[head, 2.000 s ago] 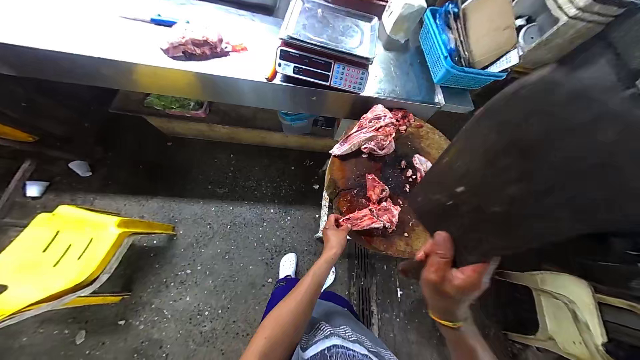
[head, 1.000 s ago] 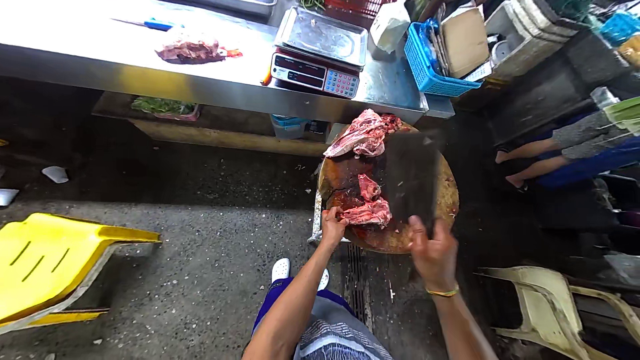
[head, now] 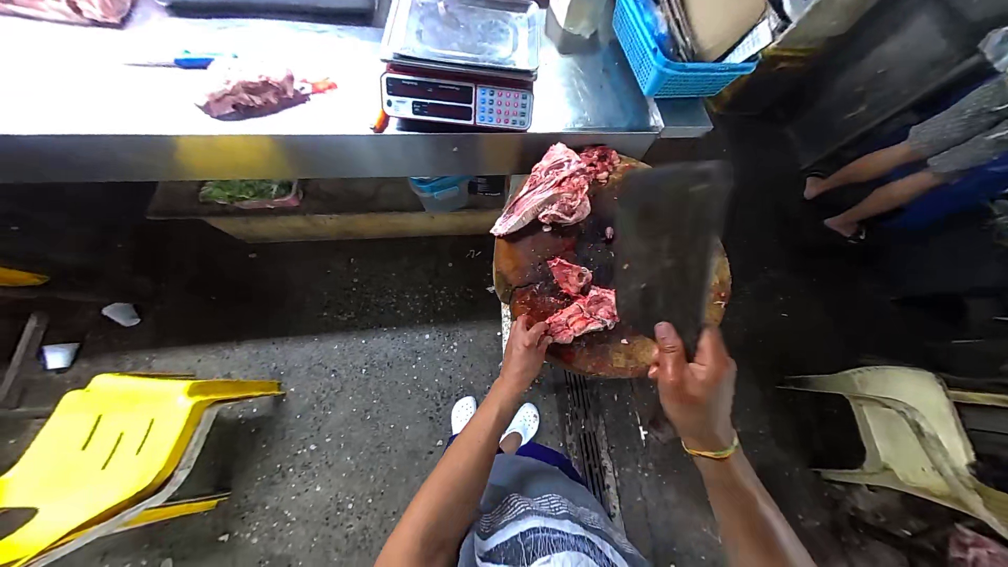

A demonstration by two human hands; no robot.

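My right hand (head: 697, 386) grips the handle of a large cleaver (head: 669, 244), whose broad, blurred blade is over the right part of a round wooden chopping block (head: 614, 358). At the block's near left edge, my left hand (head: 526, 352) holds the left end of a piece of raw bony meat (head: 584, 315). Just behind that piece lies a smaller chunk of meat (head: 568, 276). A larger cut of raw meat (head: 551, 189) rests at the back of the block, with darker red scraps (head: 600, 161) beside it. The blade hides part of the block.
Beyond the block runs a steel counter (head: 331, 156) with a digital scale (head: 459, 71), a blue basket (head: 685, 75), another meat piece (head: 256, 90) and a blue-handled knife (head: 193, 61). A yellow plastic chair (head: 102, 449) stands left, a pale one (head: 906, 425) right. A person's legs (head: 890, 189) show at right.
The cleaver, raised large and near the view two seconds ago, is lower over the block's right side. My left hand stays at the meat.
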